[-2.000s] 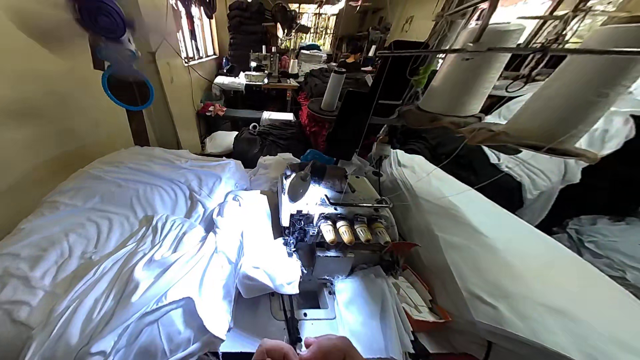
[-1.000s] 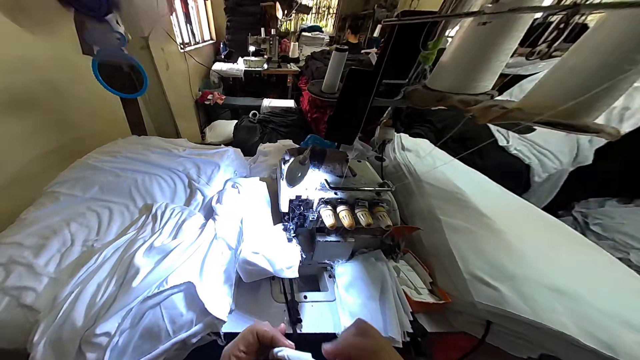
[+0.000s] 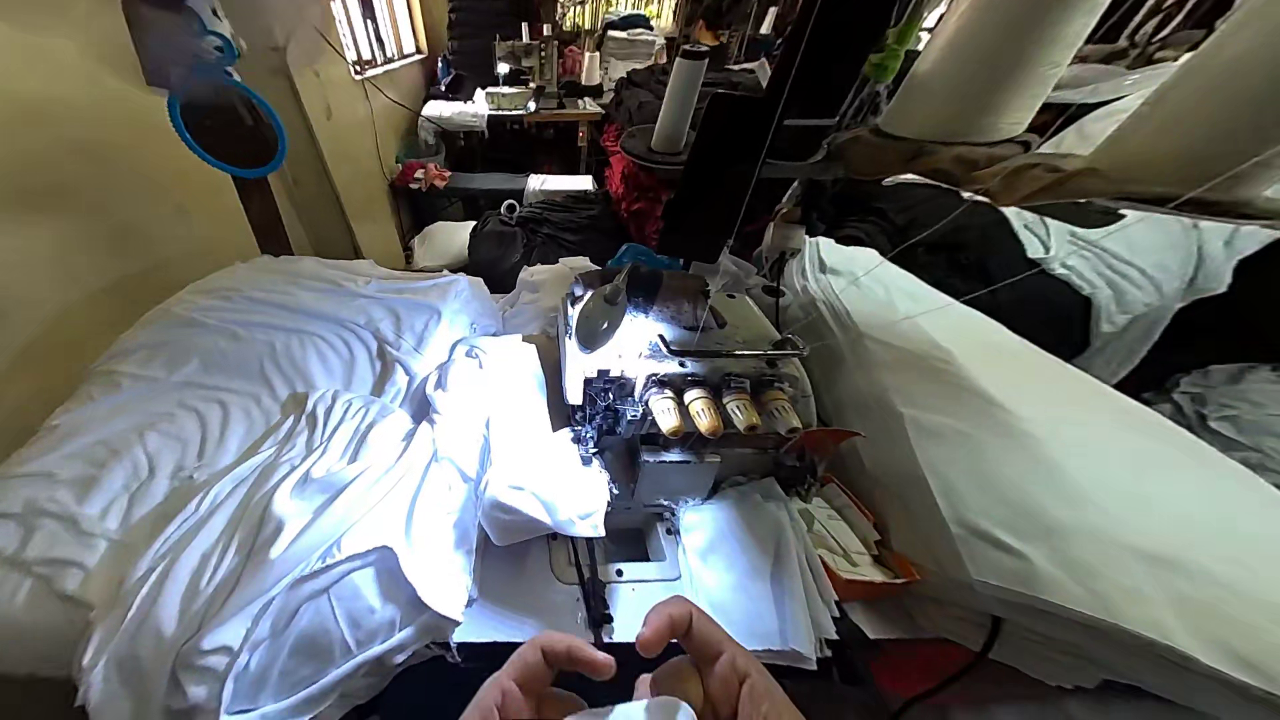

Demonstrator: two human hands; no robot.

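Note:
At the bottom edge, in front of the sewing table, are my left hand (image 3: 540, 675) and my right hand (image 3: 710, 665). A small piece of something white (image 3: 640, 709) shows between them, cut off by the frame, and both hands touch it; what it is I cannot tell. Beyond them stands an overlock sewing machine (image 3: 690, 350) with a row of tension dials (image 3: 703, 411), its lamp lighting the needle area. White fabric (image 3: 535, 480) lies against the machine's left side. Right of the base plate (image 3: 620, 572) rests a stack of white cloth pieces (image 3: 750, 570).
Crumpled white fabric (image 3: 260, 460) heaps on the left. A tall stack of white fabric panels (image 3: 1050, 430) fills the right, beside an orange tray (image 3: 880, 588) of small pieces. Thread cones (image 3: 985, 70) hang over the upper right. A blue-rimmed mirror (image 3: 228, 125) is on the left wall.
Two seconds ago my hands were close together at the bottom edge; a second ago they were further apart around something white. Now their fingers are raised and curled toward each other.

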